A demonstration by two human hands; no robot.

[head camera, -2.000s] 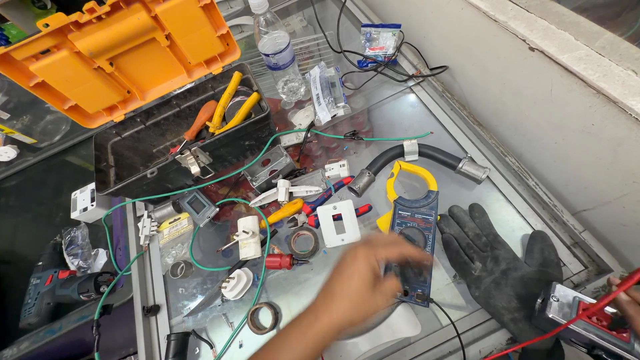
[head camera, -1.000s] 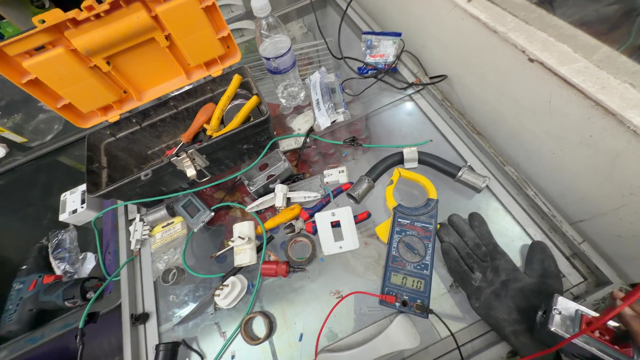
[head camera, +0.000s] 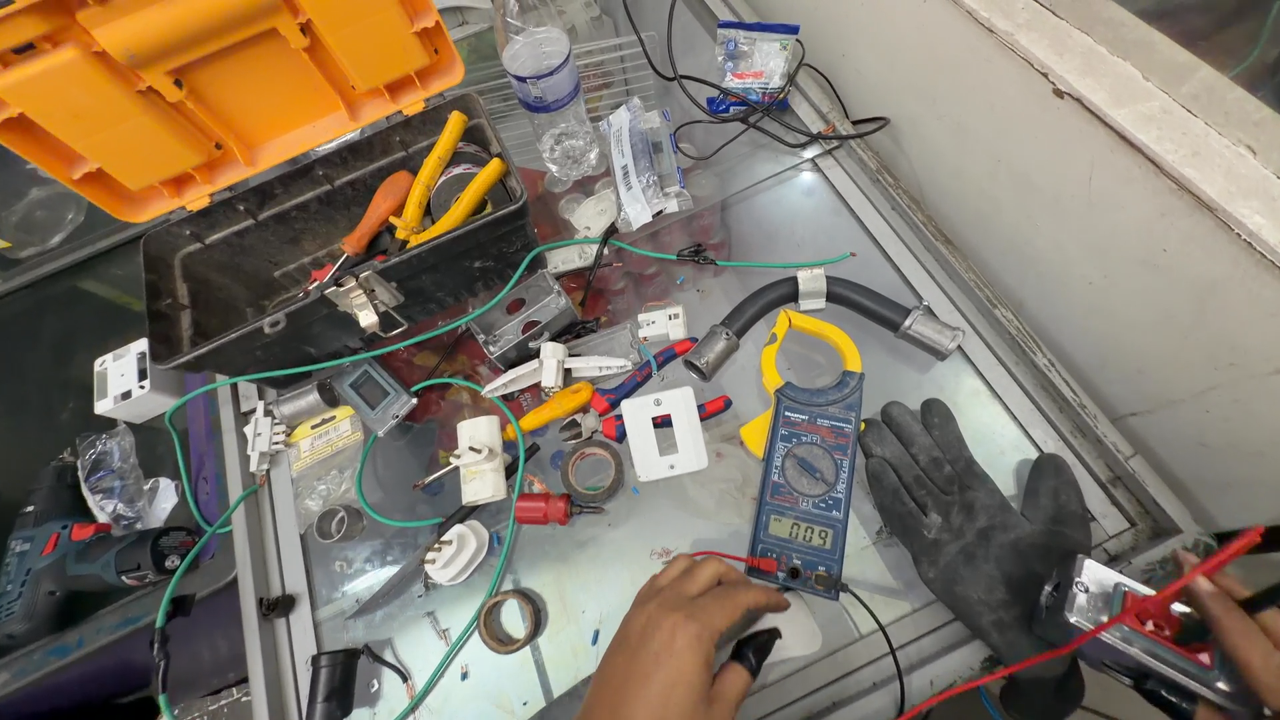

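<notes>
My left hand (head camera: pixel 680 630) is beside the lower left of a digital clamp meter (head camera: pixel 805 470) with a yellow jaw, near the red lead plugged into it; black tape wraps one digit. Whether its fingers grip the lead cannot be told. At the right edge, my right hand (head camera: pixel 1235 620) holds a red test lead (head camera: pixel 1080 630) over a metal electrical box (head camera: pixel 1150 620). The box lies at the cuff of a black work glove (head camera: pixel 950 520). The meter's display is lit with digits, and a black lead also leaves its lower end.
An open toolbox (head camera: pixel 250 350) with an orange lid (head camera: pixel 200 100) stands at upper left. Pliers (head camera: pixel 640 385), a white cover plate (head camera: pixel 665 435), tape rolls (head camera: pixel 510 620), a green wire (head camera: pixel 510 540) and a black conduit bend (head camera: pixel 770 300) lie on the glass. A water bottle (head camera: pixel 550 100) stands behind; a cordless drill (head camera: pixel 90 560) lies left.
My left hand, over the meter's dial two seconds ago and out of view one second ago, is now at the meter's lower left. The displayed reading has changed slightly since one second ago.
</notes>
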